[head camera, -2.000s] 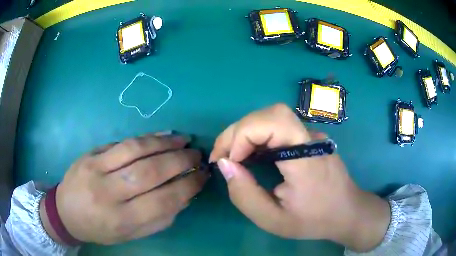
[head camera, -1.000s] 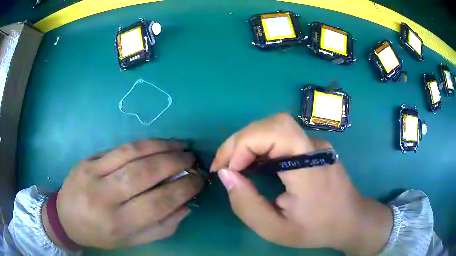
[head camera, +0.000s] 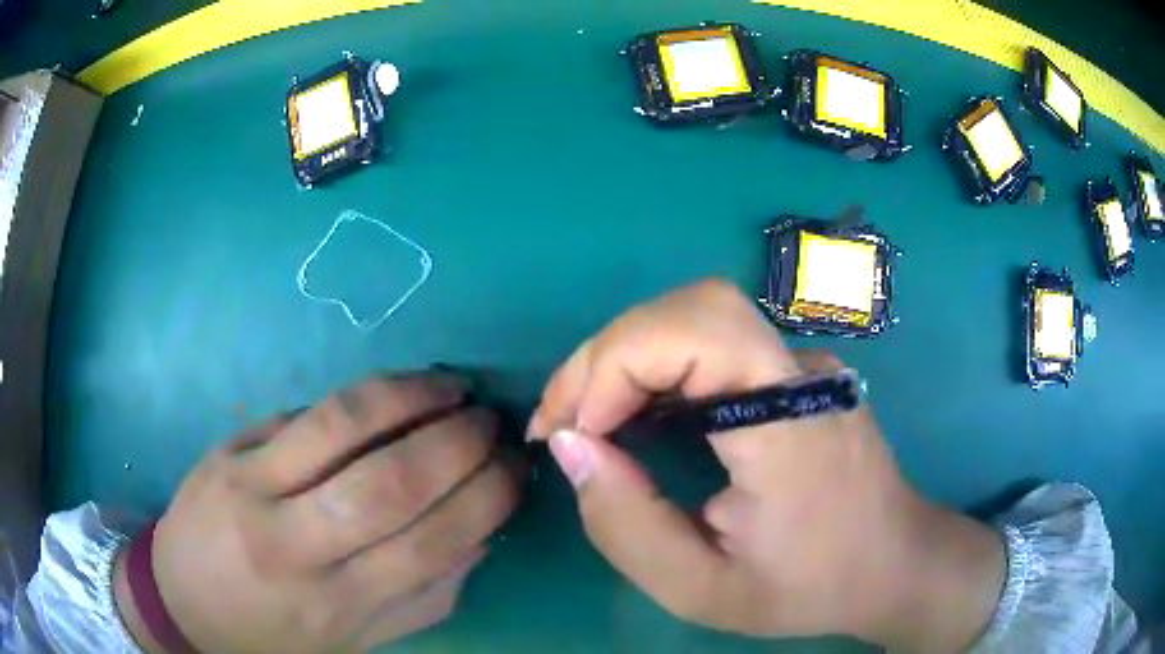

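Observation:
My left hand [head camera: 345, 498] is curled palm down over a small dark watch module, nearly all of it hidden under the fingers; only a dark edge shows near the fingertips. My right hand [head camera: 754, 486] is pinched on dark tweezers [head camera: 786, 403] with pale lettering, held like a pen. The right fingertips are just right of the left fingertips, and the tweezer tips are hidden or too small to tell.
A pale-blue gasket loop [head camera: 365, 268] lies ahead of my left hand. One module [head camera: 326, 121] lies at the upper left. Another module [head camera: 837, 279] lies ahead of my right hand, with several more at the upper right. A cardboard box [head camera: 58, 192] stands at the left edge.
The left fingers have closed together, and the strip of dark and gold module seen between them is now covered. The right hand with the tweezers has shifted only slightly.

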